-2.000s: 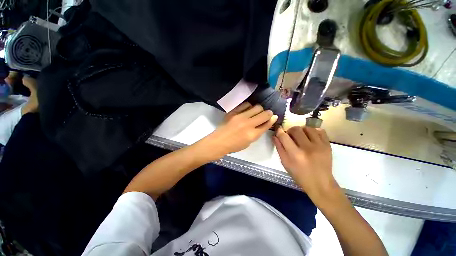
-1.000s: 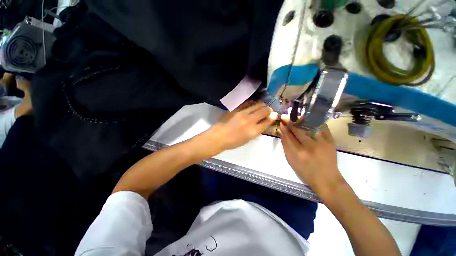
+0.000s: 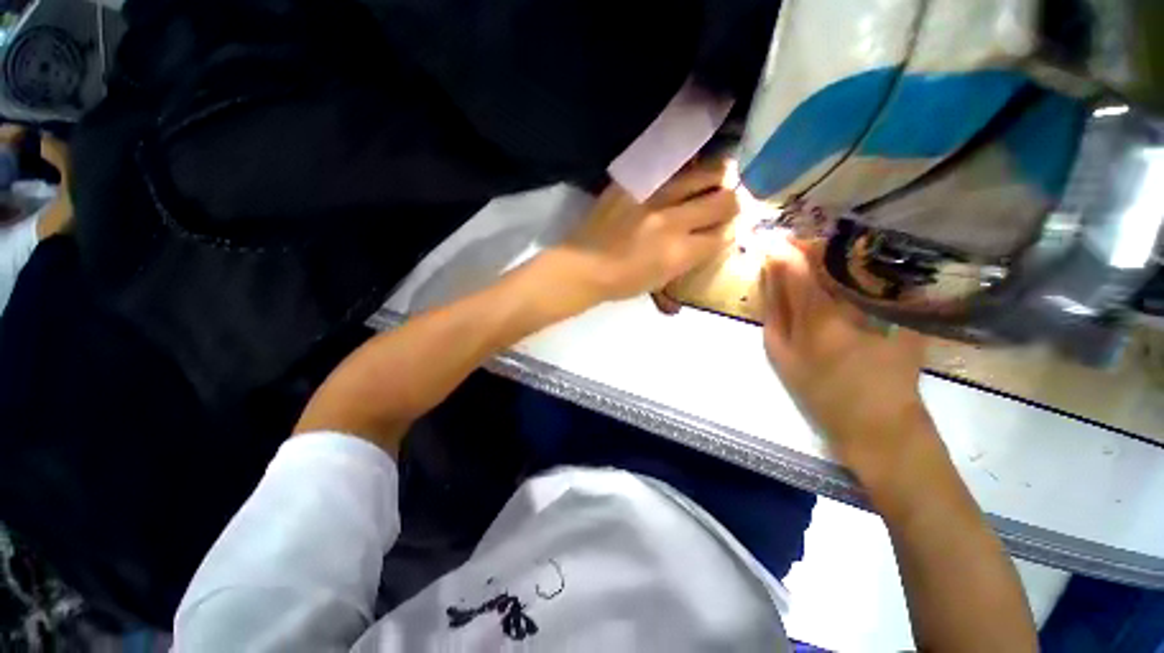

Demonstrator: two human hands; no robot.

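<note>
The black garment point(image 3: 511, 89) spreads from the sewing machine over the table's left side and down the left of the picture. A pale pink-white tag point(image 3: 673, 138) lies on it just above my left hand point(image 3: 651, 236). My left hand is at the left of the brightly lit needle area point(image 3: 763, 227), fingers bent at the cloth edge. My right hand point(image 3: 836, 344) is at the right of the needle area, its fingers partly hidden by the machine head point(image 3: 945, 115). Glare hides the fingertips and the cloth between them.
The white table's ruler-marked front edge point(image 3: 664, 421) runs below my forearms. The beige machine bed point(image 3: 996, 366) lies right of my right hand. A grey round-vented motor housing point(image 3: 45, 64) and part of another person's arm point(image 3: 54, 191) are at the far left.
The view has moved closer to the machine head, which looks larger. My hands remain at the needle area. The dark cloth edge between them no longer shows clearly.
</note>
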